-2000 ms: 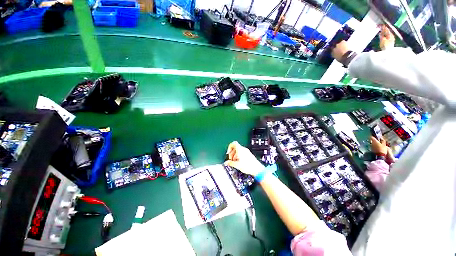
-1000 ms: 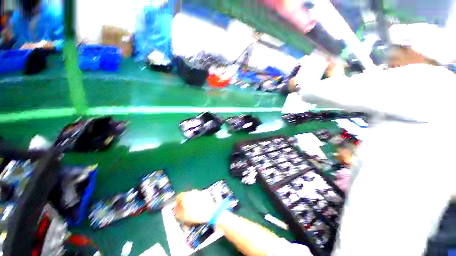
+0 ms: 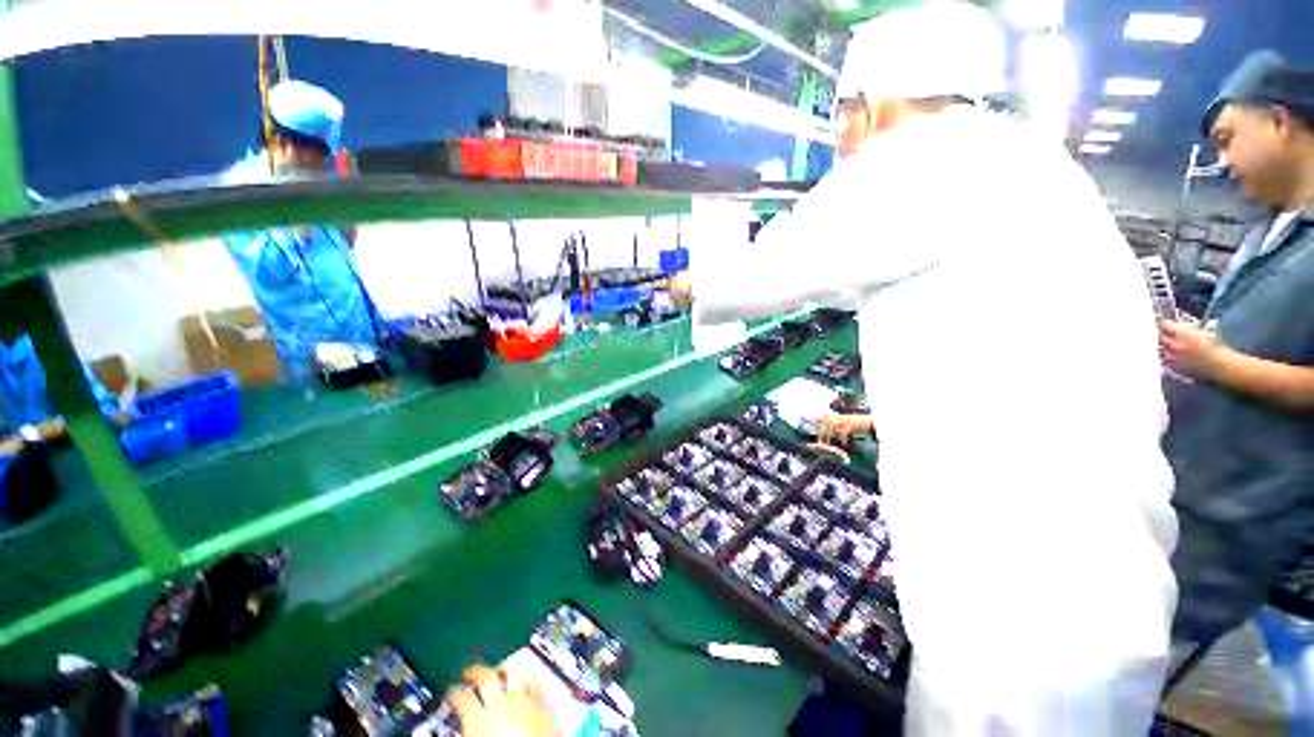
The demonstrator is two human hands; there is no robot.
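Note:
My right hand (image 3: pixel 499 706) is blurred at the bottom edge and partly cut off, over a white sheet (image 3: pixel 530 671). Its fingers are too unclear to tell whether they hold anything. A circuit board (image 3: pixel 579 648) lies just right of the hand. Another board (image 3: pixel 382 691) lies to its left. My left hand is not in view.
A black compartment tray (image 3: pixel 649 530) full of boards stands at right. A cable with a white plug (image 3: pixel 742 654) lies before it. Opened black housings (image 3: pixel 497 472) line the belt. A person in white (image 3: pixel 1009 374) stands close at right; another person (image 3: pixel 1254 360) stands beyond.
The view has swung up and to the right, so the work area has dropped to the bottom edge. My right hand moved left from the right-hand board, and now shows only partly.

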